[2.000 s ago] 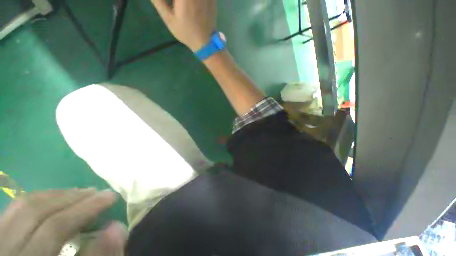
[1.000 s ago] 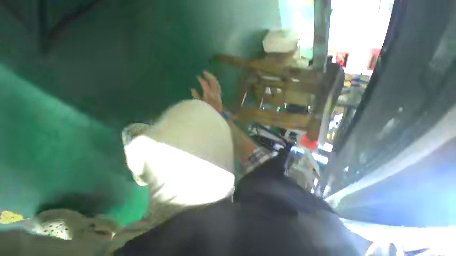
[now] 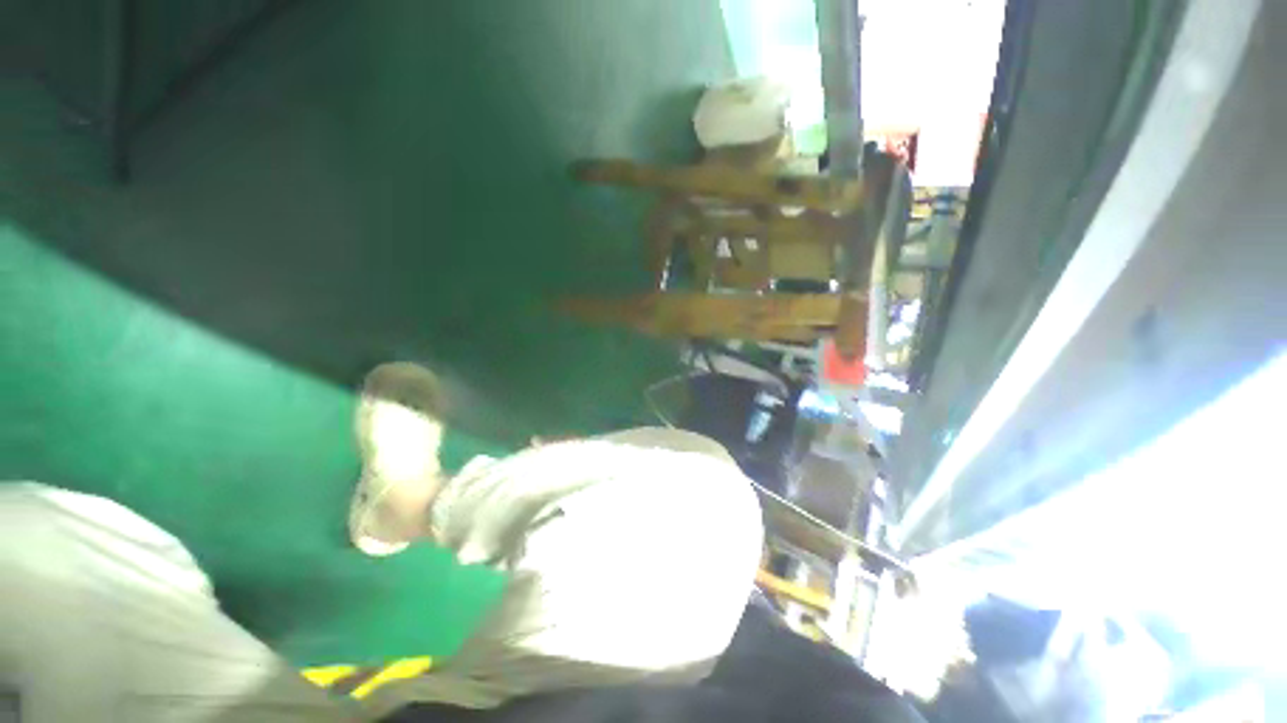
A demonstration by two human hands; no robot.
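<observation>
Neither of my hands can be made out in the head view. My legs in pale trousers (image 3: 621, 565) show at the bottom, with one shoe (image 3: 400, 459) on the green floor. A wooden stool or frame (image 3: 748, 314) stands on the floor right of centre, nearest in front of me, seen sideways. Small things inside and beside it are too blurred to name.
A long bench edge (image 3: 1044, 325) runs down the right side, with strong glare below it. A white rounded object (image 3: 740, 113) lies beyond the wooden frame. Dark thin legs (image 3: 120, 99) stand at the upper left. Yellow-and-black tape (image 3: 370, 675) marks the floor.
The view has shifted. Both hands, seen earlier, are no longer visible. The wooden frame has come more fully into view, and both trouser legs now show.
</observation>
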